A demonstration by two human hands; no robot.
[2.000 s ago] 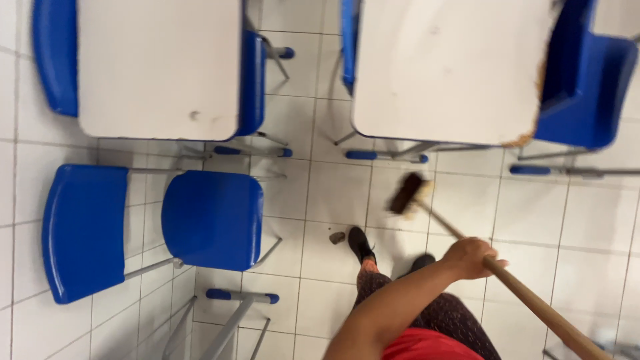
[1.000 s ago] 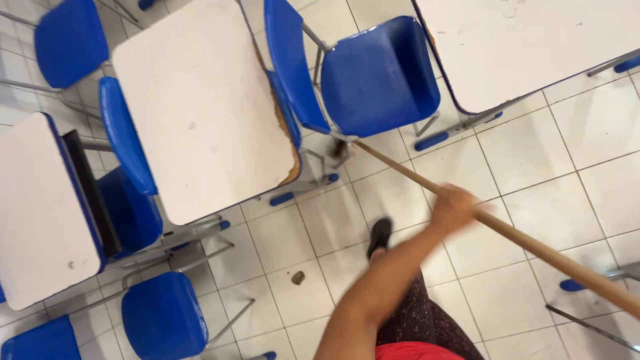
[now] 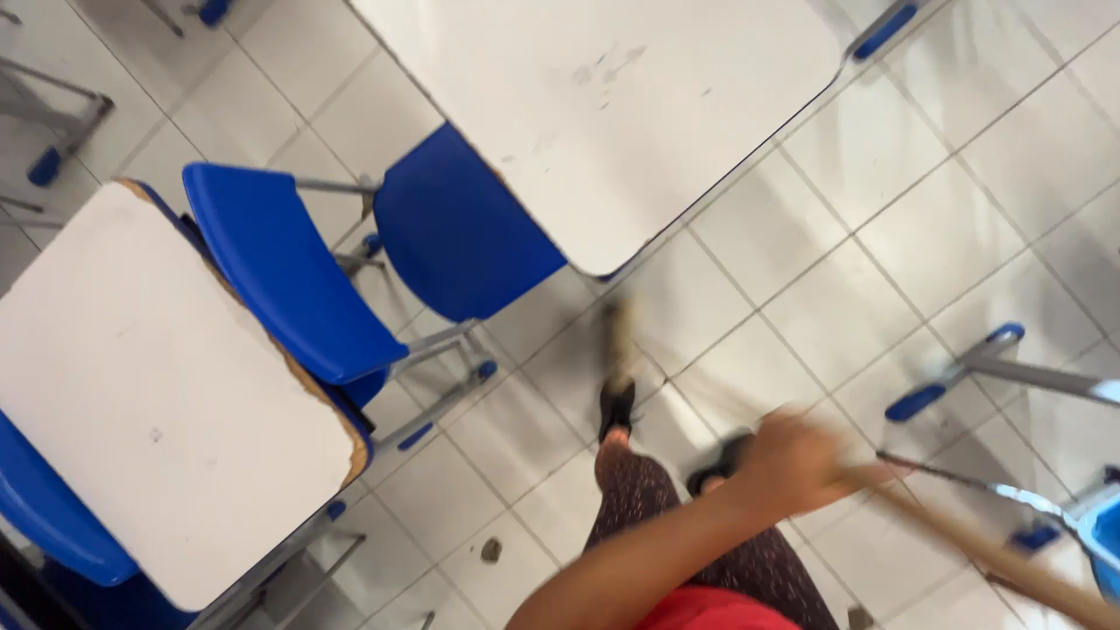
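Note:
My left hand [image 3: 796, 459], blurred by motion, is closed around the wooden handle of a broom [image 3: 980, 542]. The handle runs down to the lower right edge, and its thin far part is smeared. The blurred broom head [image 3: 619, 337] is on the tiled floor, just beyond the dark shoe on my left foot [image 3: 617, 407] and below the corner of a white desk top [image 3: 604, 192]. My right hand is out of view. A small brownish lump [image 3: 491, 549] lies on the tiles at the lower middle.
A blue chair [image 3: 293, 271] stands between the white desk and another white-topped desk [image 3: 166, 394] with a chipped edge. Metal legs with blue feet [image 3: 914, 402] are at the right, near a light blue container [image 3: 1104, 534]. Another lump [image 3: 859, 618] lies at the bottom edge.
The view has moved strongly across the desks. The broom head, beside a blue chair's legs one second ago, is now on open tiles near my foot. My left hand has kept its hold.

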